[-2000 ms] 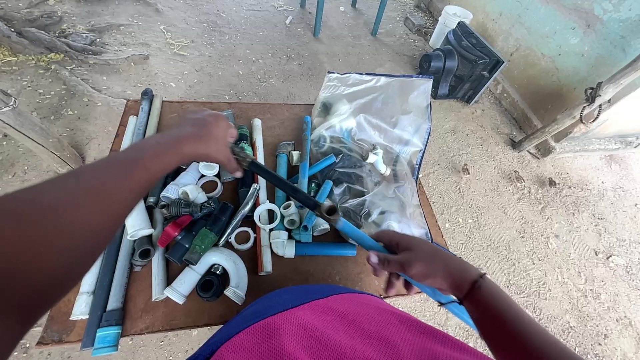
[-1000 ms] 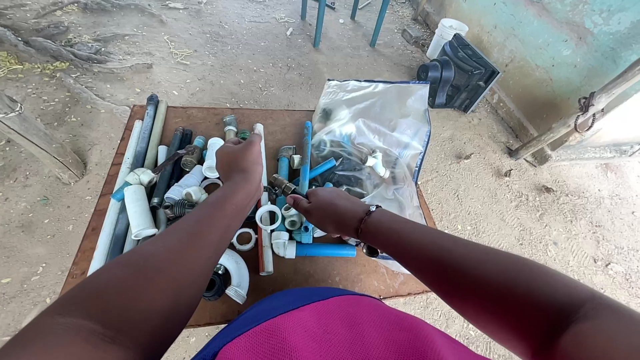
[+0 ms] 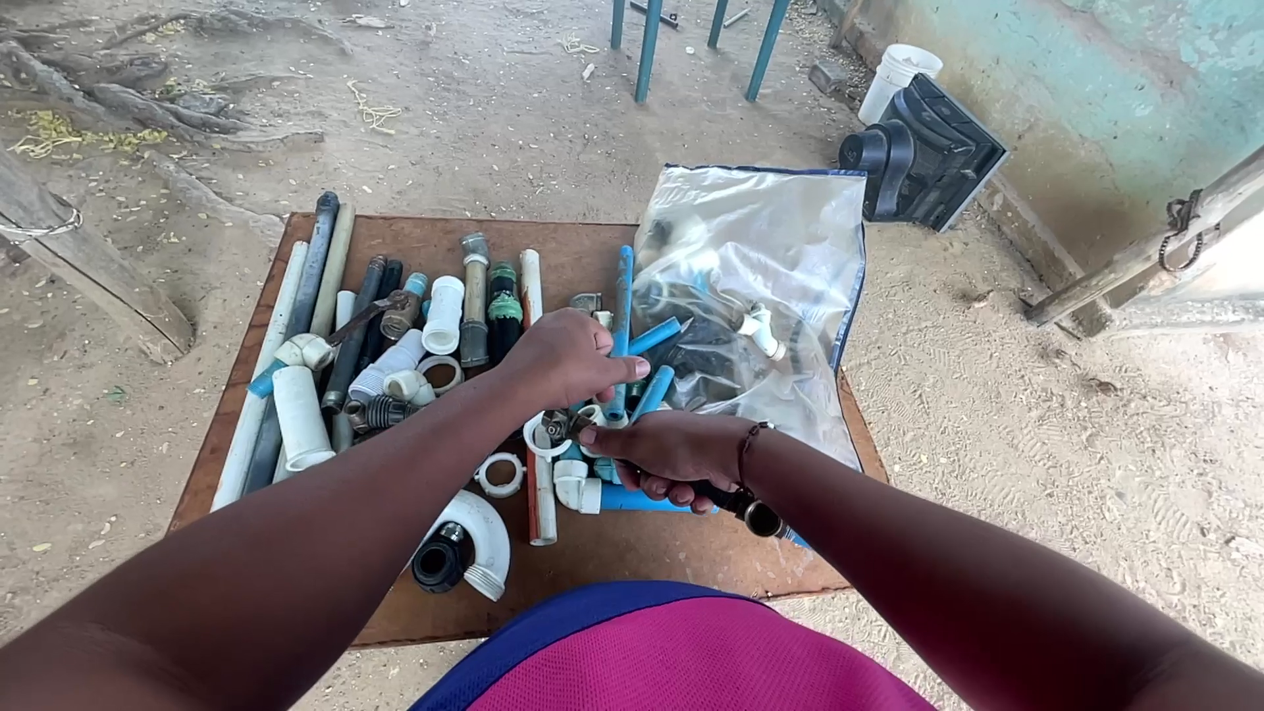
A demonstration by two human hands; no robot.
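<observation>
My right hand (image 3: pixel 681 454) is closed around a dark pipe piece (image 3: pixel 729 497); a metal fitting (image 3: pixel 561 426) shows by its thumb and a round open end beyond its fingers. Above and left of it, my left hand (image 3: pixel 573 360) has curled fingers, its thumb over an upright blue pipe (image 3: pixel 623 296); whether it grips anything is hidden. Below the hands lie a white elbow (image 3: pixel 573 486) on a blue pipe and a white ring (image 3: pixel 500 475). A white curved trap pipe (image 3: pixel 486 533) with a black fitting (image 3: pixel 440 559) lies nearer me.
Many pipes and fittings lie on the left of the brown board (image 3: pixel 632 573), among them a white sleeve (image 3: pixel 301 420) and a long grey pipe (image 3: pixel 316 267). A clear plastic bag (image 3: pixel 760 227) with fittings lies at the right. Beyond stand a white bucket (image 3: pixel 901 74) and black monitor (image 3: pixel 933 148).
The long dark and blue piece stretched between my hands two seconds ago no longer spans them. Since one second ago, my left hand has moved right, closer to my right hand.
</observation>
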